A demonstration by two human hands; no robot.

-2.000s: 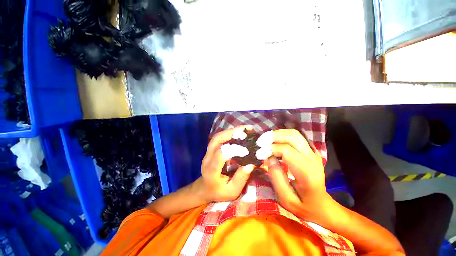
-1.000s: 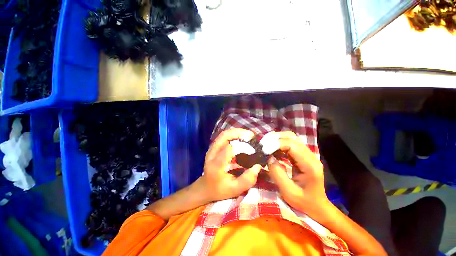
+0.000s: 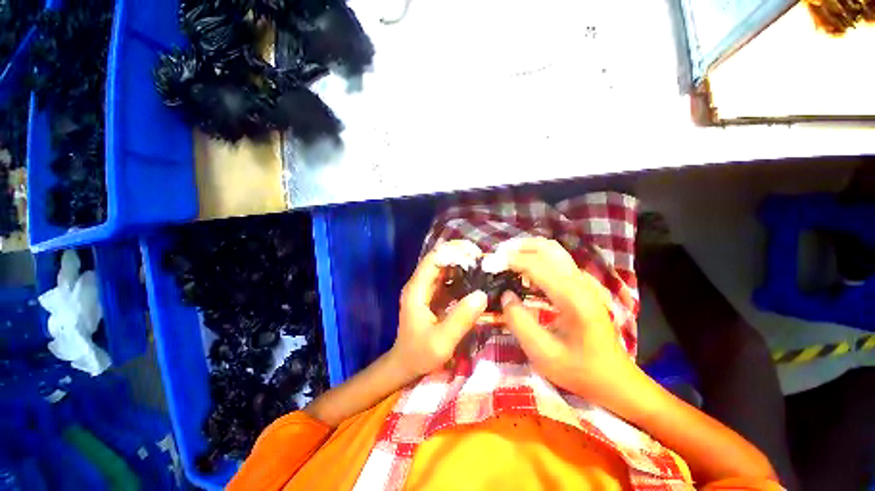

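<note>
A small black flower head (image 3: 487,282) is held over my lap, below the table edge, between both hands. My left hand (image 3: 434,312) grips its left side with fingers and thumb. My right hand (image 3: 566,312) grips its right side, with the thumb low and the fingers curled over the top. White caps show on some fingertips. The fingers hide much of the flower head. A pile of black flower heads (image 3: 254,72) lies on the left end of the white table (image 3: 499,105).
Blue crates (image 3: 153,125) with black pieces stand at left; another blue crate (image 3: 326,288) is below table level. A white plastic bag (image 3: 75,315) is at far left. A grey, brown-edged panel (image 3: 701,104) and gold pieces (image 3: 837,13) are upper right. Another person's dark leg (image 3: 724,355) is at right.
The fingers have closed further over the top of the black flower head and the hands have drawn together. The view has shifted, bringing gold pieces into sight at upper right.
</note>
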